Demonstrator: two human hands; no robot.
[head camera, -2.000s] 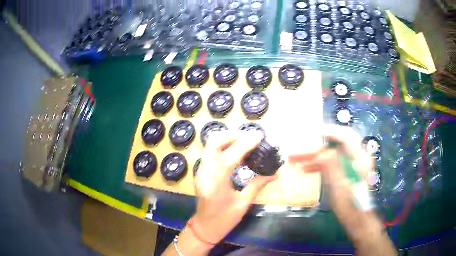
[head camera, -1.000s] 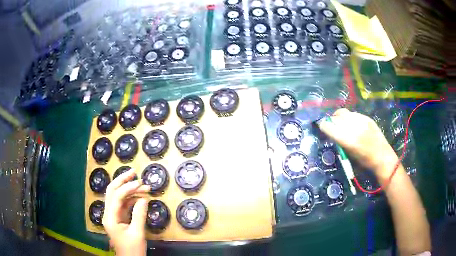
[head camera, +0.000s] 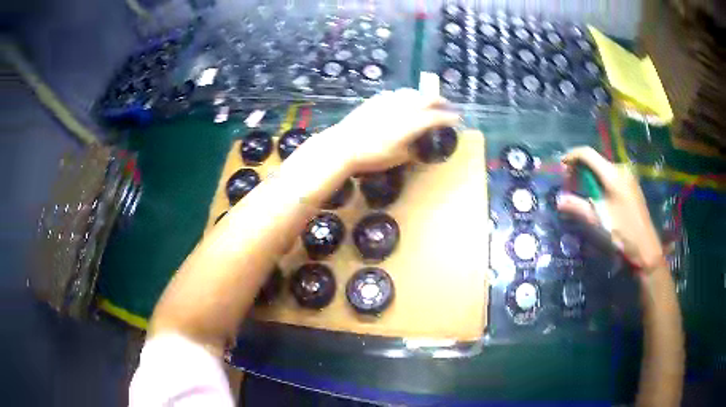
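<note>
Black discs with pale centres stand in rows on a tan cardboard sheet (head camera: 446, 270). My left hand (head camera: 398, 131) reaches across the sheet to the far right disc (head camera: 437, 145). Its fingers are at that disc's far and left edges; the thumb is hidden, and I cannot tell if the grip is closed. My left forearm covers part of the rows. My right hand (head camera: 609, 203) holds a green test probe (head camera: 587, 183) above the clear blister tray at the right. Discs with bright centres, such as the nearest one (head camera: 524, 297), sit in that tray.
Blister trays with more discs (head camera: 525, 57) lie along the far side, with white labels on their edges. Yellow paper (head camera: 633, 75) lies at the far right. Stacked packed trays (head camera: 76, 230) stand at the left. The thin red wire (head camera: 679, 211) runs at the right.
My left hand has moved from the near left discs to the far right disc. My right hand has shifted a little, still with the probe. The view has swung, moving the sheet rightwards in the picture.
</note>
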